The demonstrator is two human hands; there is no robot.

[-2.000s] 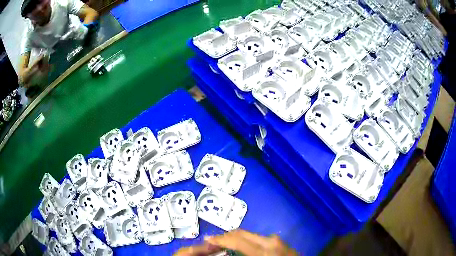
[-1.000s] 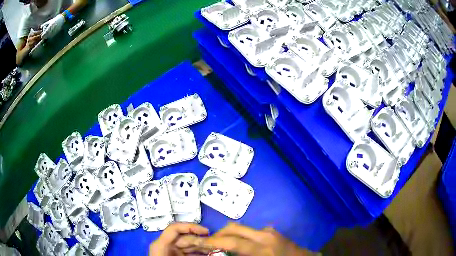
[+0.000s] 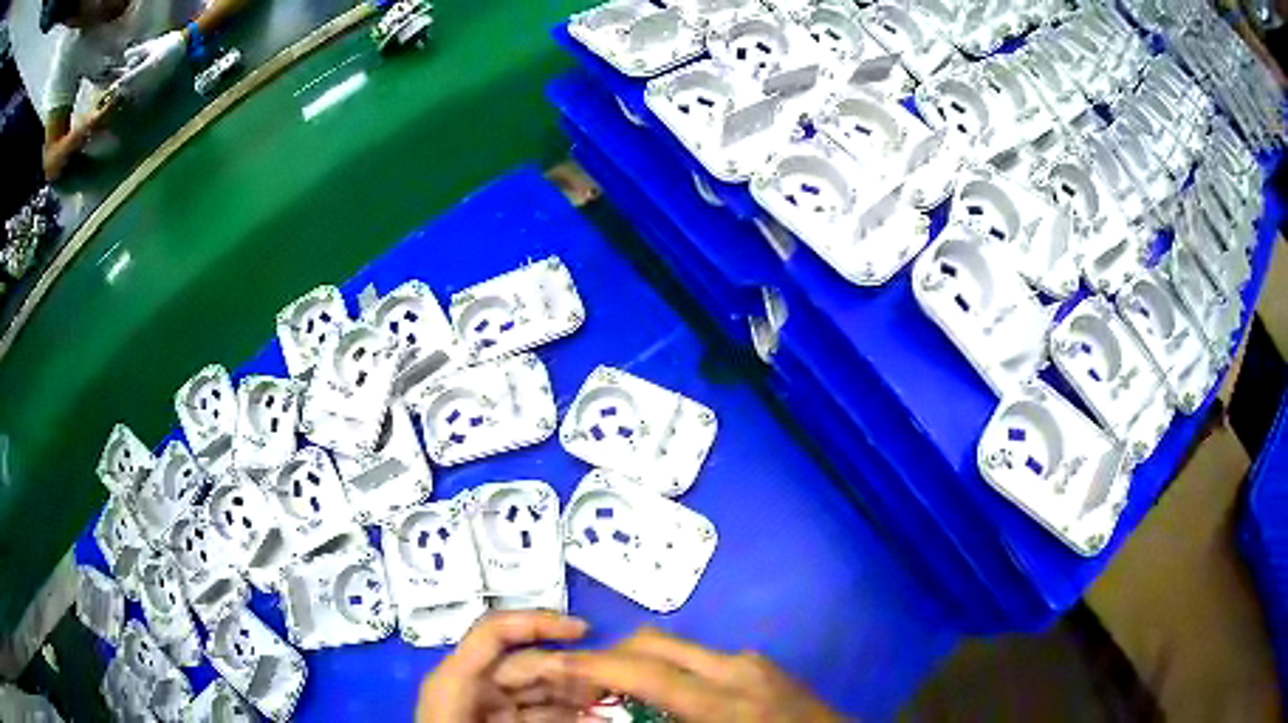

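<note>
My left hand and my right hand meet at the bottom edge, fingers bent around a small circuit board assembly. Only a bit of white, red and green shows; fingers and the picture edge hide the rest. White socket housings lie loose on a blue sheet just beyond my hands, some overlapping, with their slotted recesses showing.
Stacked blue trays at the right carry rows of housings. A brown carton is beside them. A green conveyor belt curves behind, with a board cluster on it. A person works across the belt.
The view has shifted down and right since the oldest frame. My hands have come further into view and stay together. The board cluster on the belt has moved up and right.
</note>
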